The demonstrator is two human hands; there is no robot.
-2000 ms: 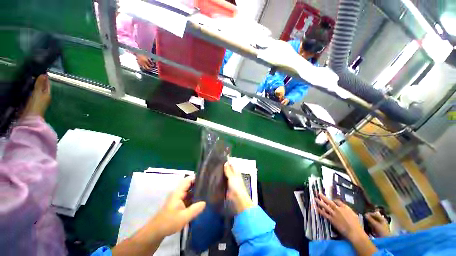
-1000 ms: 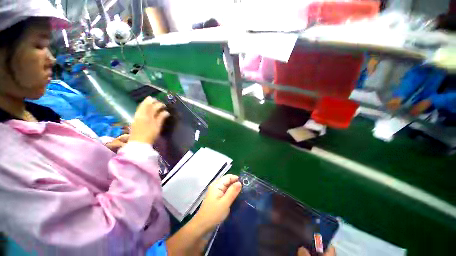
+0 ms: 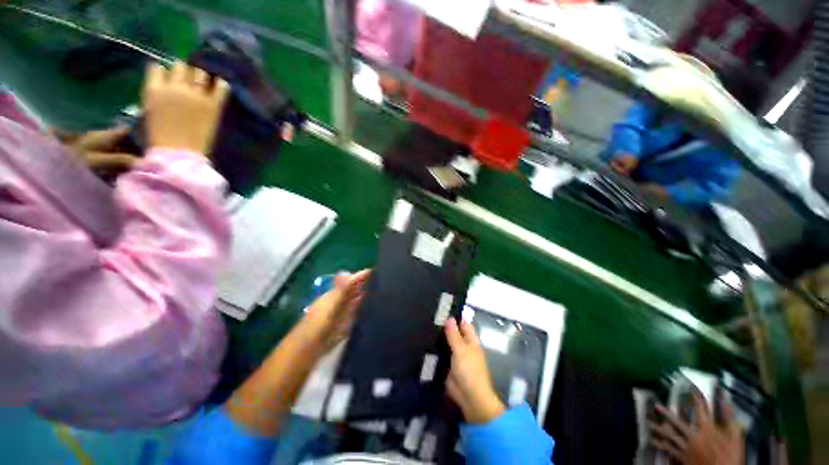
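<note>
A dark tablet back cover [image 3: 395, 313] is held up in front of me, its matte inner face with several white patches towards me. My left hand [image 3: 332, 313] is at its left edge, and the fingers go out of sight by the edge. My right hand [image 3: 471, 372] grips its right edge. Below and to the right lies another cover [image 3: 523, 350] with white patches, on a white separator sheet [image 3: 556, 320]. More dark parts and white sheets are partly hidden under the held cover.
At left, a person in a pink smock [image 3: 109, 281] handles a dark cover [image 3: 241, 136] beside a white sheet stack [image 3: 277, 238]. A pale rail [image 3: 554, 250] crosses the green bench. Red bins [image 3: 500, 143] stand beyond. Another person's hand [image 3: 700, 436] is at lower right.
The cover has gone from its shiny outer face to its patched inner face and stands more upright. The view has swung right. The neighbour's cover is also tilted differently.
</note>
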